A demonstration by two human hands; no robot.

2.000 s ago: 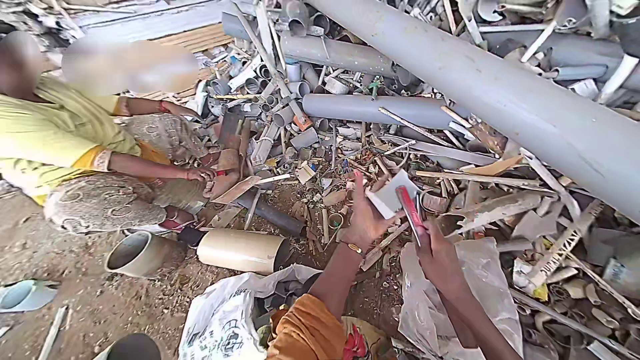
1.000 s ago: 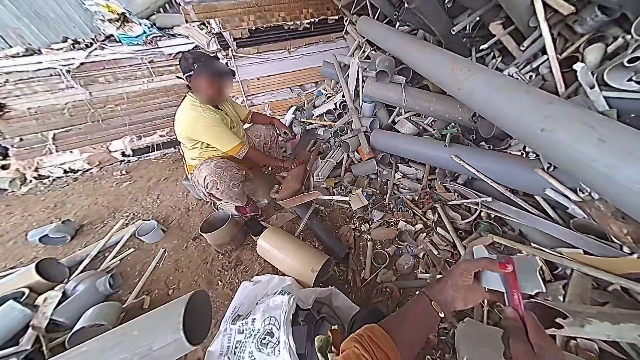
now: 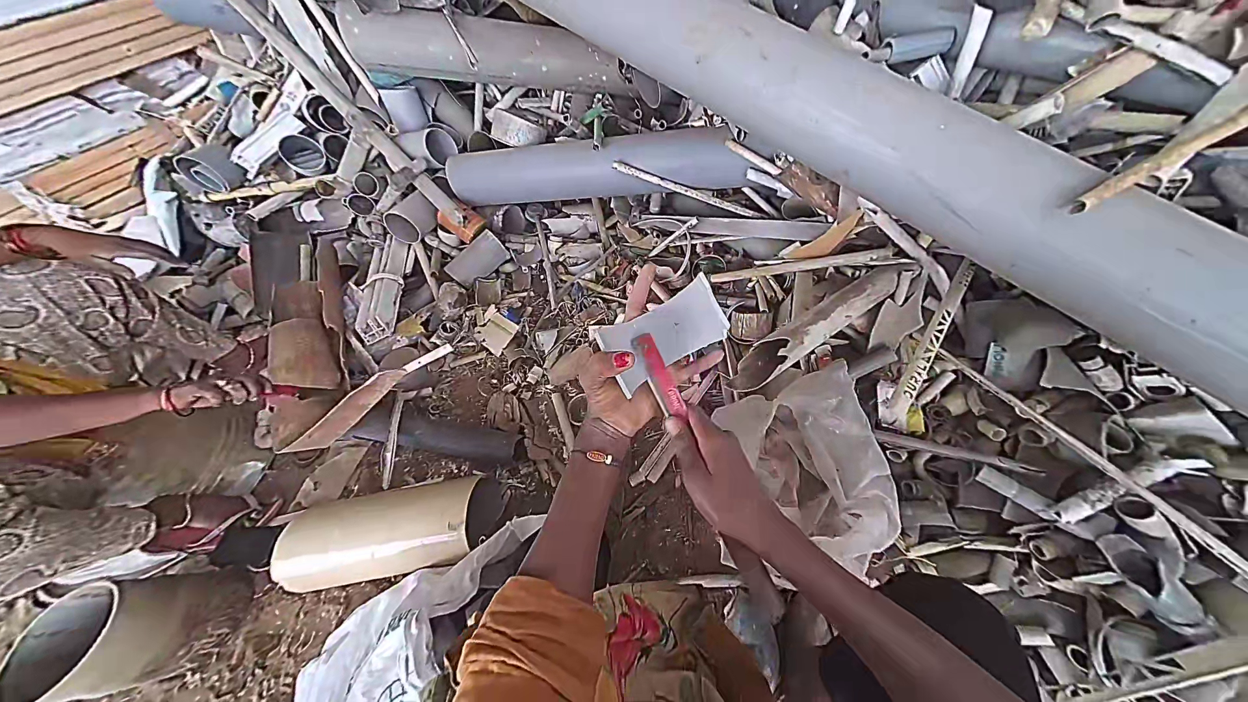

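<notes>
My left hand (image 3: 616,390) holds a curved, light grey piece of plastic pipe (image 3: 682,322), its thumb on the near face and a finger pointing up behind it. My right hand (image 3: 717,468) grips a red flat tool (image 3: 659,375), perhaps a blade or scraper, whose upper end lies against the face of the grey piece. The tool's working edge cannot be made out. Both hands are above the scrap-covered ground, near the middle of the view.
A large grey pipe (image 3: 877,146) slants across the upper right over heaped pipe scraps. A cream pipe (image 3: 375,534) and a white sack (image 3: 390,634) lie at lower left. A clear plastic bag (image 3: 829,468) is beside my right hand. Another person's hand (image 3: 210,392) is at left.
The view has swung away and back. My hands still hold the grey piece and the red tool; the tool now lies across the face of the piece.
</notes>
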